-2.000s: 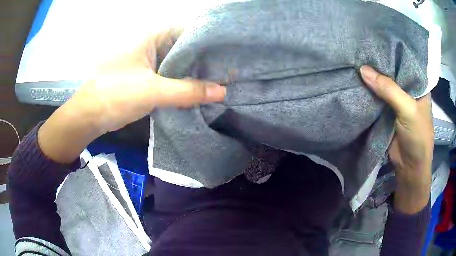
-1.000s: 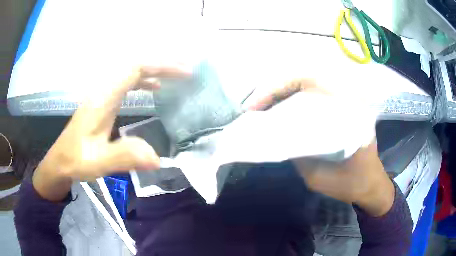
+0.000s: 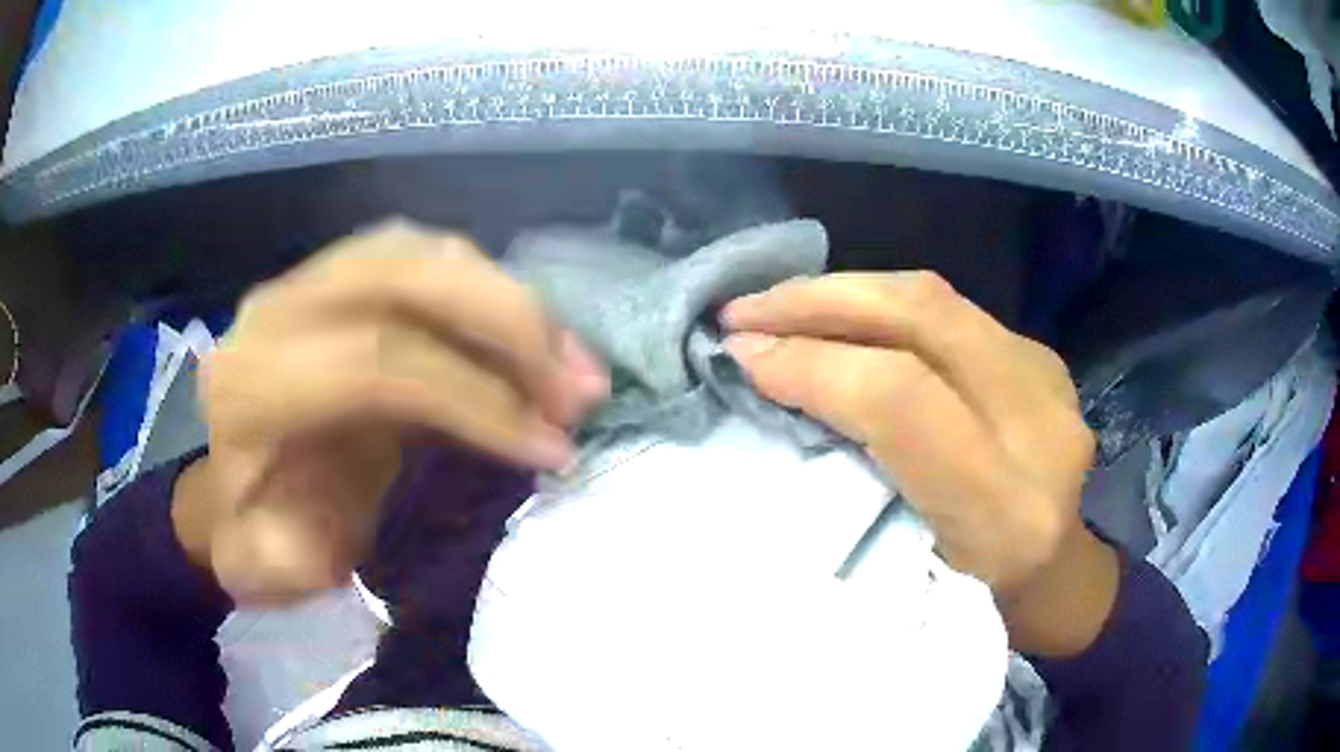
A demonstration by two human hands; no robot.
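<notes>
The grey garment panel is bunched up between my two hands over my lap, below the table's front edge. Its pale white side hangs down towards me and is overexposed, with a short dark line near its right side. My right hand pinches a grey fold between thumb and fingers. My left hand is blurred, its fingertips at the left side of the bunched cloth; whether they grip it is unclear. The pocket opening cannot be made out.
The table edge with its measuring tape curves across the top. Part of the yellow and green scissor handles shows at the top right. Cut pieces with white edges lie at the right by a blue bin; more pieces lie at the left.
The panel has gone from spread grey side up to bunched, with its white side towards me. Both hands have come together below the table edge. The view has tilted down, pushing the scissors to the top rim.
</notes>
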